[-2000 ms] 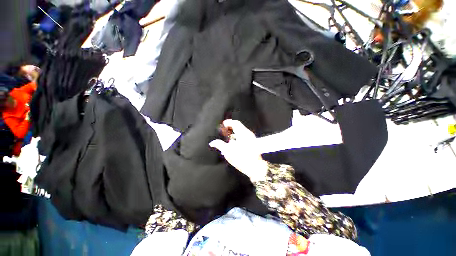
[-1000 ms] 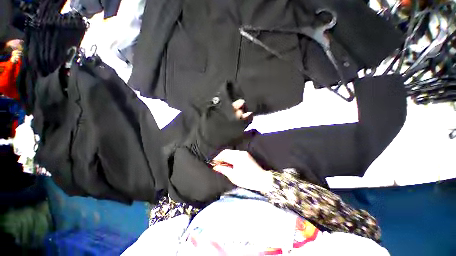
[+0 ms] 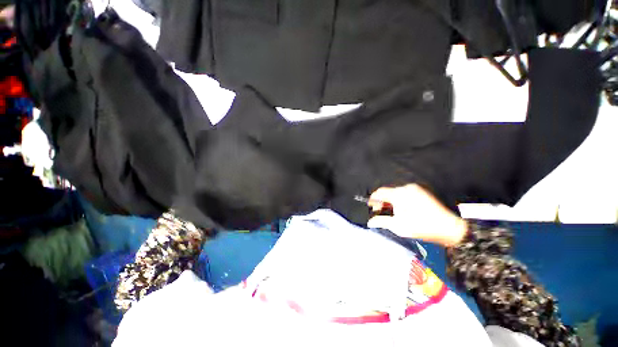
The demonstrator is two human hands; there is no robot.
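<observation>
A black jacket [image 3: 291, 152] lies across the near part of the table, its cloth bunched at the middle and a sleeve running right. A small round shiny button [image 3: 427, 96] shows on it. My right hand [image 3: 413, 213] is at the jacket's near edge, fingers curled around a small dark-red tool with a metallic tip [image 3: 362, 199], seemingly thread snips. The tip points left over the cloth. My left hand is hidden under the jacket; only its floral sleeve cover shows at the lower left.
Another dark jacket [image 3: 264, 47] lies spread behind, with a dark hanger [image 3: 513, 47] at its right. More black garments [image 3: 108, 115] are heaped at the left. The white table top [image 3: 576, 176] shows at the right. Its blue side [image 3: 583, 251] and a blue crate [image 3: 105, 274] are below.
My right hand has moved right along the near edge. The cloth raised in the middle is spread lower and wider, and the button shows further right. Fingertips seen above the cloth are now hidden. The view has shifted.
</observation>
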